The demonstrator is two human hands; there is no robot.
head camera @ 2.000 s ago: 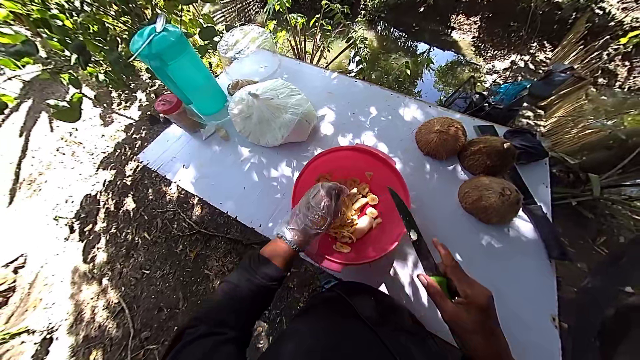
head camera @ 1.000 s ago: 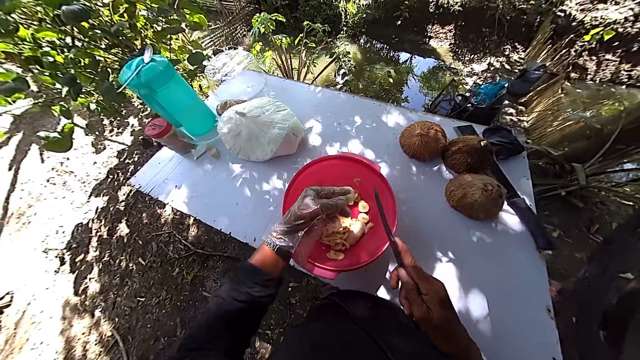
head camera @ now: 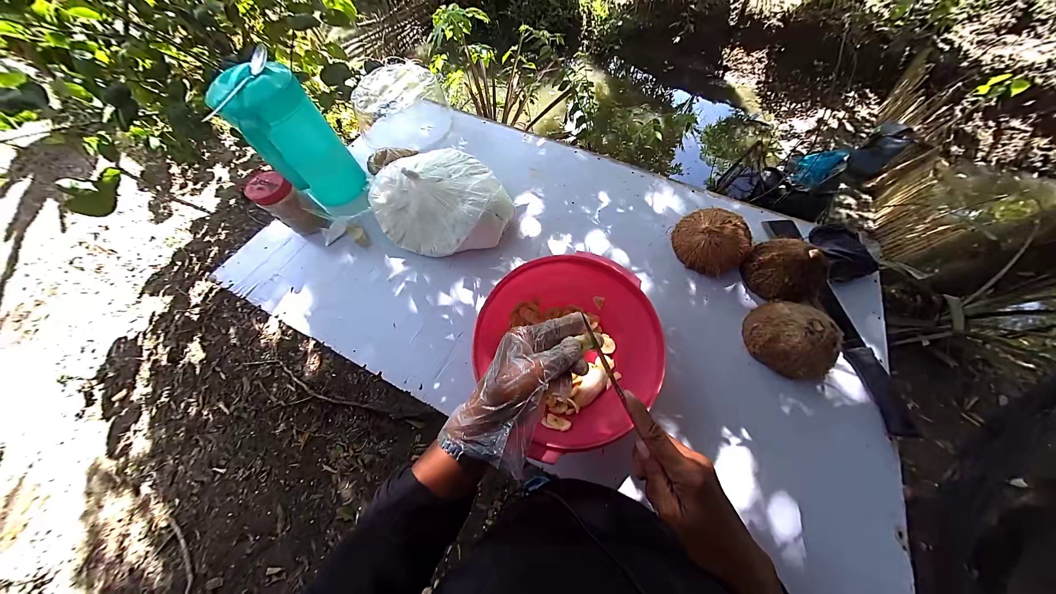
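Observation:
My left hand [head camera: 524,375], in a clear plastic glove, is over the red plastic bowl [head camera: 643,330] and pinches a pale piece of food [head camera: 591,338] at its fingertips. My bare right hand [head camera: 672,466] grips a knife [head camera: 606,363] at the bowl's near right edge; the blade reaches up against that piece. Thin round pale slices [head camera: 557,421] and a larger peeled pale piece [head camera: 589,386], perhaps banana or plantain, lie in the bowl. My left fingers hide part of the food.
On the white table [head camera: 355,318], three brown husked coconuts [head camera: 711,241] sit at the right beside a dark sheathed blade [head camera: 866,371]. A tied plastic bag [head camera: 437,202], a teal pitcher [head camera: 289,136] and a red-lidded jar [head camera: 283,200] stand at the back left. Water lies beyond the table.
The knife in my right hand has moved from the bowl's right side to over the bowl, its blade now at the piece in my left hand. My left fingers have risen from the slices.

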